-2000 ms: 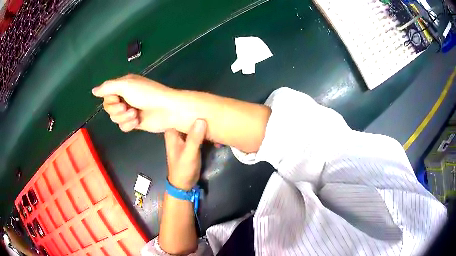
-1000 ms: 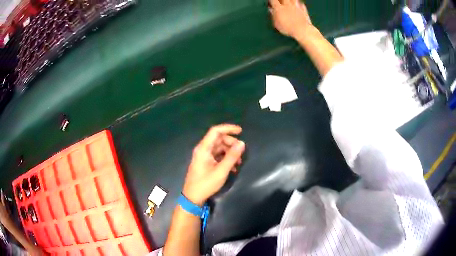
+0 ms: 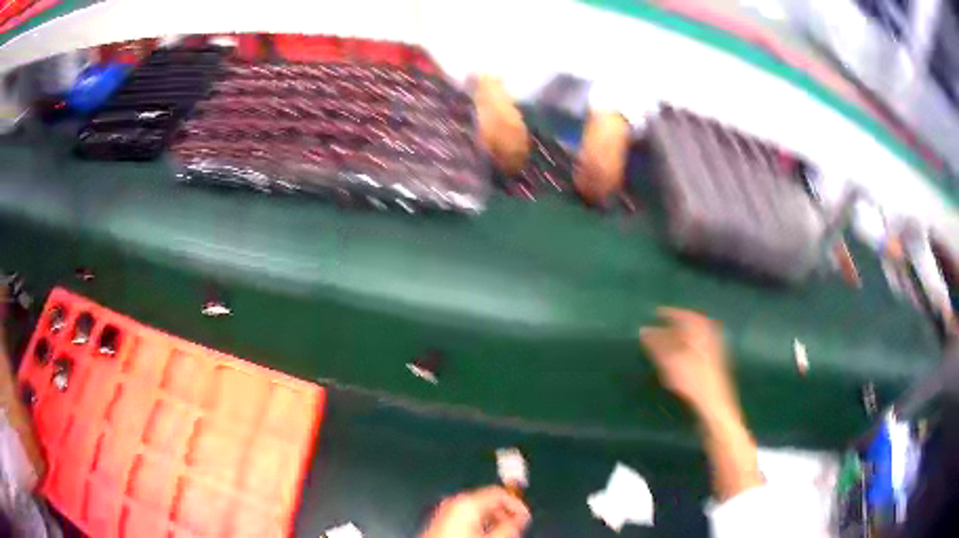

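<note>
My left hand [image 3: 473,515], cut off by the bottom edge, has a small white square [image 3: 512,468] with an orange-gold tail, likely a display module, at its fingertips. My right hand [image 3: 689,357] is blurred over the green belt, fingers bent; I cannot tell if it holds anything. A second white piece [image 3: 343,531] is cut off at the bottom edge beside the red tray [image 3: 189,462]. A white wipe [image 3: 623,496] lies right of my left hand. Small dark units [image 3: 426,367] sit spaced on the belt.
Dark units fill several tray pockets at left. Across the belt are blurred reddish part trays [image 3: 331,131], a grey ribbed tray [image 3: 731,200] and what look like another person's hands [image 3: 604,158]. A blue object and wires [image 3: 892,457] are at lower right.
The view has tilted up, showing the far side of the belt. A white module now shows at my left fingertips, which were empty. My right hand is still over the belt, lower in view.
</note>
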